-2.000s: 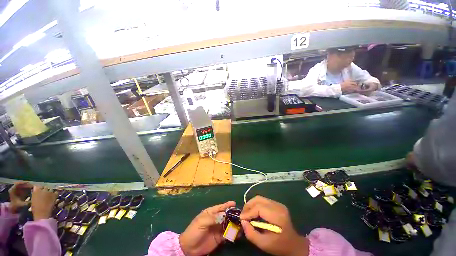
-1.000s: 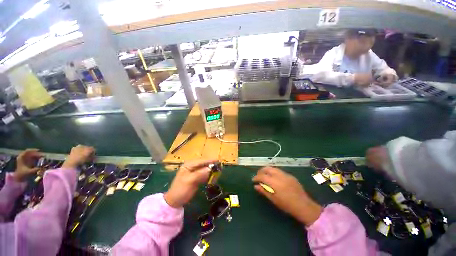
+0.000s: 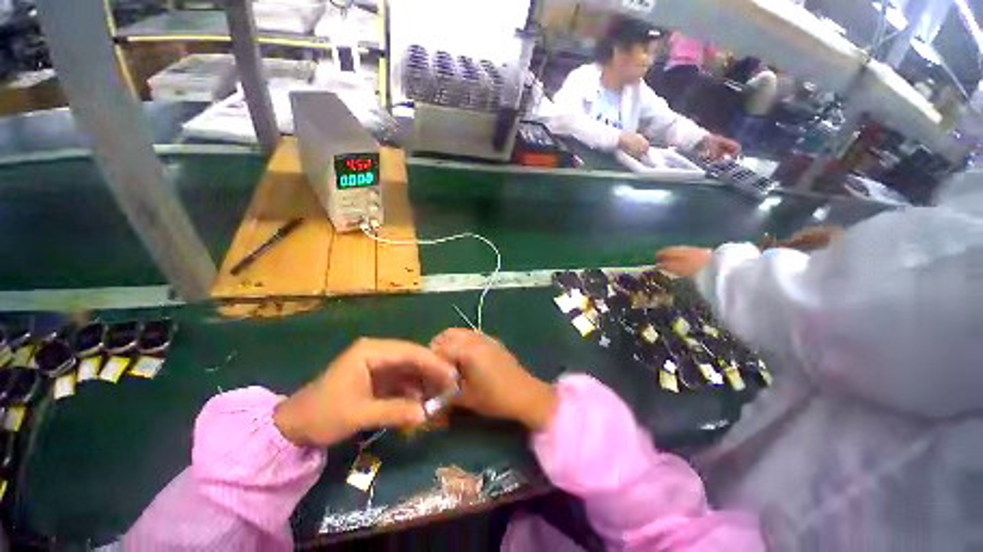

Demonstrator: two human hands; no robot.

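Note:
My left hand (image 3: 372, 390) pinches a small piece, blurred and mostly covered by fingers, with a silvery bit and some yellow showing; it looks like a watch assembly (image 3: 440, 399). My right hand (image 3: 490, 375) is closed against it on the right. The white probe cord (image 3: 499, 264) loops from the power supply (image 3: 343, 167) down to my right hand; the probe's handle is hidden in the fingers. A battery (image 3: 363, 471) with a yellow edge lies below my left hand, its unit partly hidden by the hand.
The power supply stands on a wooden board (image 3: 323, 259) with a dark pen (image 3: 266, 246). Units lie in rows at left (image 3: 113, 345) and in a pile at right (image 3: 679, 334). A neighbour's white sleeve (image 3: 787, 291) reaches over that pile. Shiny film (image 3: 431, 498) lies at the near edge. A metal post (image 3: 129, 151) rises at left.
The view has swung right and down. My hands, apart one second ago, are together again. The pink-sleeved neighbour at left has left the view. The white-sleeved arm reaches further over the right pile.

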